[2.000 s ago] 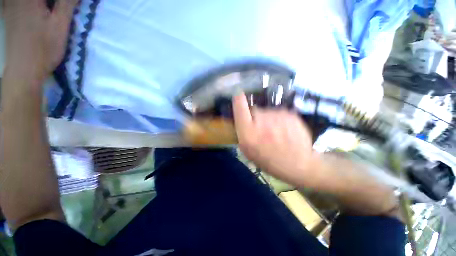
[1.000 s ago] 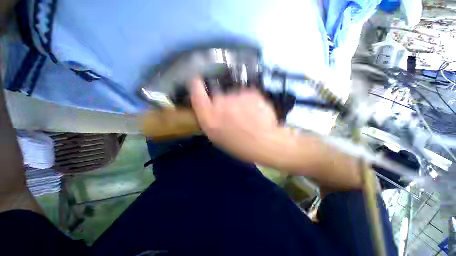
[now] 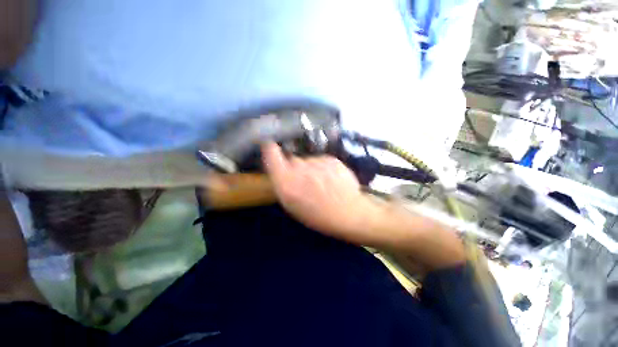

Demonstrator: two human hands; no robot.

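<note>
A light-blue garment (image 3: 169,61) lies spread over the padded board, with a dark patterned band at the far left. My right hand (image 3: 315,193) is on the silver steam iron (image 3: 278,129), which sits at the front edge of the board. The iron's tan wooden handle (image 3: 240,190) shows left of my fingers; the iron is blurred. My left hand (image 3: 15,30) is at the upper left edge, mostly cut off and blurred; its fingers cannot be made out.
The board's cream front edge (image 3: 101,171) runs across the left. A brown slatted basket (image 3: 88,220) stands below it. A yellowish hose (image 3: 410,157) and black cable run right from the iron. Cluttered equipment and a white container (image 3: 523,57) are at the right.
The iron and my right hand have moved left in view since the first frame, and lately down to the board's front edge. The patterned band has mostly slid out at left.
</note>
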